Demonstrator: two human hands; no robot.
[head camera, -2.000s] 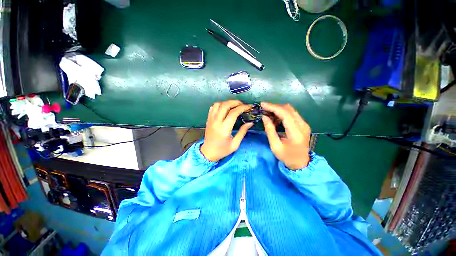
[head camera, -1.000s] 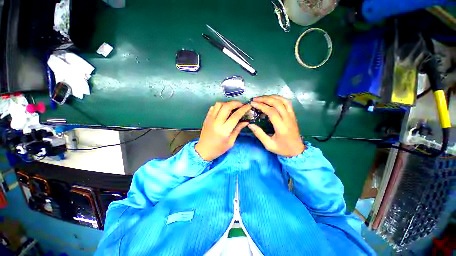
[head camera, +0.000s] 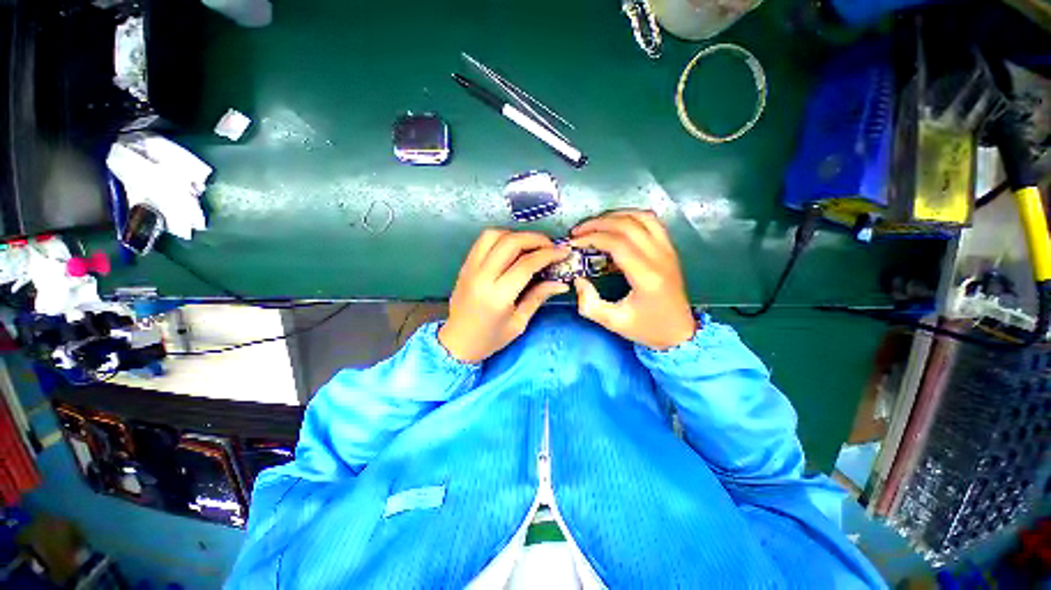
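My left hand (head camera: 498, 290) and my right hand (head camera: 641, 277) hold a small dark watch case (head camera: 567, 267) between their fingertips, above the front edge of the green mat. Its inside shows small bright, silvery parts. The fingers cover its left and right sides. A silvery-blue rounded square cover (head camera: 532, 196) lies on the mat just beyond my hands. A second dark watch unit (head camera: 421, 138) lies farther back to the left.
Tweezers (head camera: 521, 92) and a black-and-white pen (head camera: 524, 120) lie behind the cover. A thin ring (head camera: 377, 217) lies left. A tape roll (head camera: 721, 92), blue soldering station (head camera: 845, 138) and yellow-handled iron (head camera: 1034, 231) are right. White cloth (head camera: 161, 184) lies far left.
The camera view has shifted a little. My right fingers have shifted on the case, and more of its inside shows between my fingertips.
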